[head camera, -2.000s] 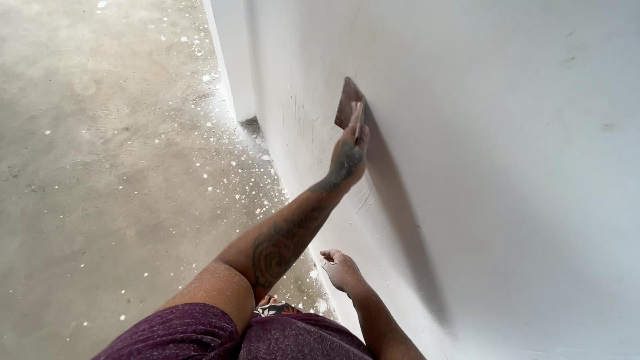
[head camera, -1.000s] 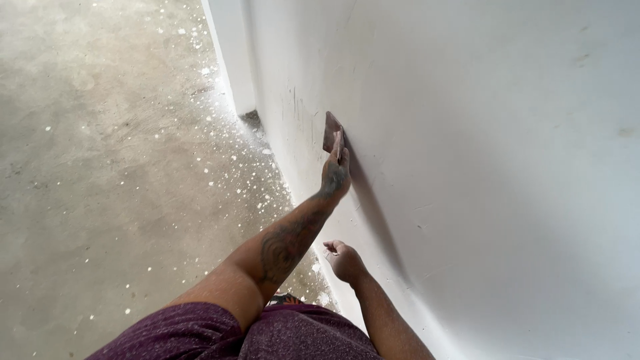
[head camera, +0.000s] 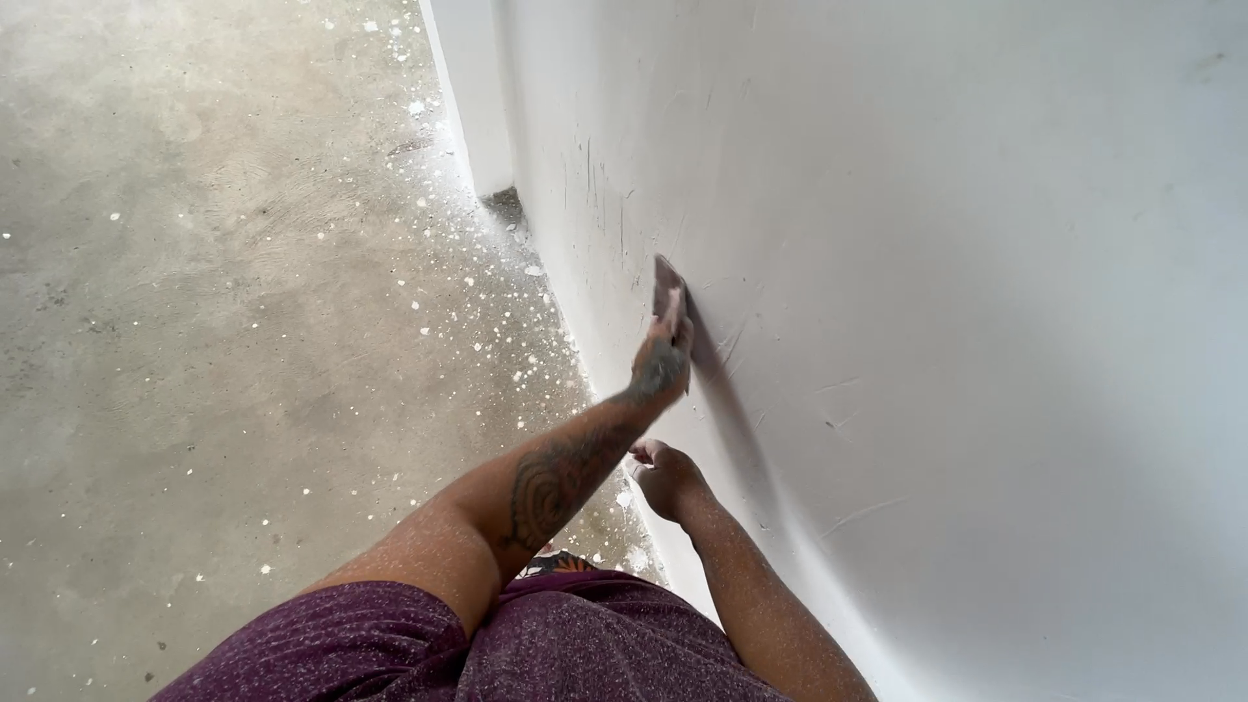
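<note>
My left hand (head camera: 665, 353), on the tattooed arm, presses a flat brownish pad or sheet (head camera: 667, 283), seemingly an abrasive, against the white wall (head camera: 877, 292). The pad's far end sticks out beyond the fingers, and the palm hides the rest. Thin scratches and dark marks show on the wall around it. Below and nearer my body, my right hand (head camera: 668, 478) hangs by the wall's lower part with its fingers curled and dusty. Nothing is seen in it, but the inside of the fingers is mostly hidden.
The grey concrete floor (head camera: 244, 341) runs along the left, dotted with white specks that thicken towards the wall's foot. A white wall projection (head camera: 478, 97) stands farther ahead, with a dark gap (head camera: 505, 205) at its base. White dust lies on my arms and purple shirt.
My left hand and the pad have come down the wall, nearer to my body, since two seconds ago. The right hand stays low beside the wall with its fingers curled.
</note>
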